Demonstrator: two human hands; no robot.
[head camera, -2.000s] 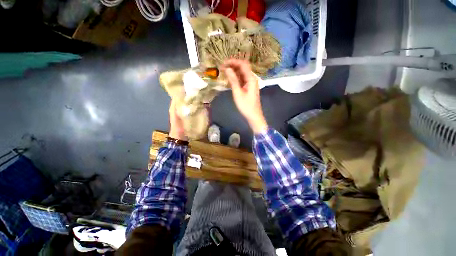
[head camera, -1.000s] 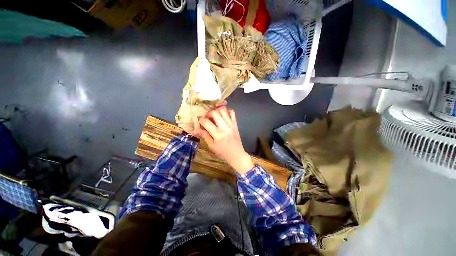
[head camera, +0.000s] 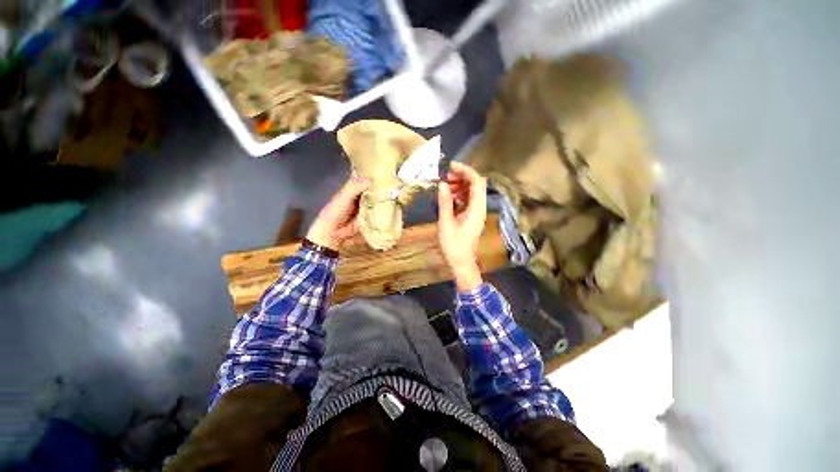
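Note:
A bundle of khaki cut pieces (head camera: 382, 152) is held up in front of me, over the bench; it fans out at the top and is gathered lower down. A white paper or cloth scrap (head camera: 422, 162) sticks out from its right side. My left hand (head camera: 343, 214) grips the bundle on its left. My right hand (head camera: 463, 207) is at the right end of the bundle, fingers bent beside the scrap and a small dark thing; the blur hides whether it pinches anything.
A white plastic basket (head camera: 216, 109) with khaki, red and blue cloth stands on the floor ahead. The wooden bench (head camera: 396, 263) crosses before my lap. A large khaki garment pile (head camera: 589, 157) lies to the right. A round white base (head camera: 431, 88) stands beside the basket.
The view has swung right, so the basket sits further left. The bundle is now apart from the basket, with its fanned end up. My right hand has moved from its lower end to its right side.

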